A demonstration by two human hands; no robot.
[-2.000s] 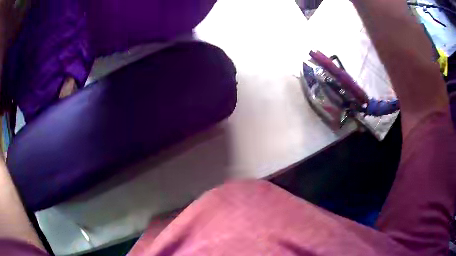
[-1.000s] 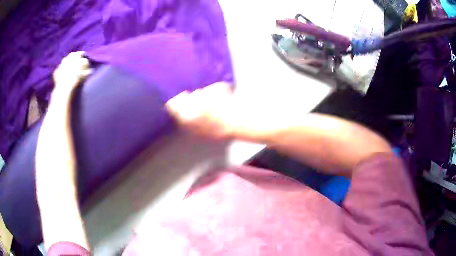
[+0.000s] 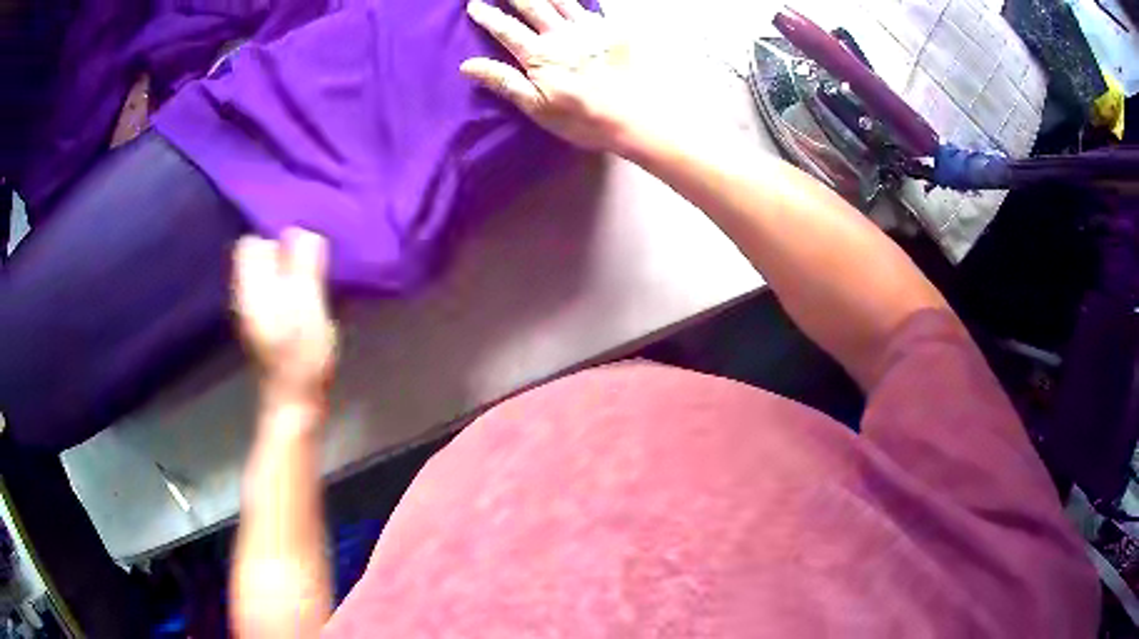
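The bright purple garment (image 3: pixel 362 137) is drawn over the right end of the dark padded board (image 3: pixel 113 287) and hangs in folds over its rounded tip. My left hand (image 3: pixel 285 306) is blurred and lies at the garment's near edge, beside the board; whether its fingers grip the cloth cannot be told. My right hand (image 3: pixel 556 69) is open with fingers spread, at the garment's upper right edge, palm showing, holding nothing.
The steam iron (image 3: pixel 837 106) stands at the right on a pale grid-lined pad (image 3: pixel 987 81), its dark cord (image 3: pixel 1062 169) running off right. The white table's (image 3: pixel 500 337) front edge runs close to my body. More crumpled purple cloth (image 3: pixel 75 87) lies at the upper left.
The garment now covers the board's right end. My left hand has moved down and toward me; my right hand has moved up and away, its fingers spread. The view has shifted.
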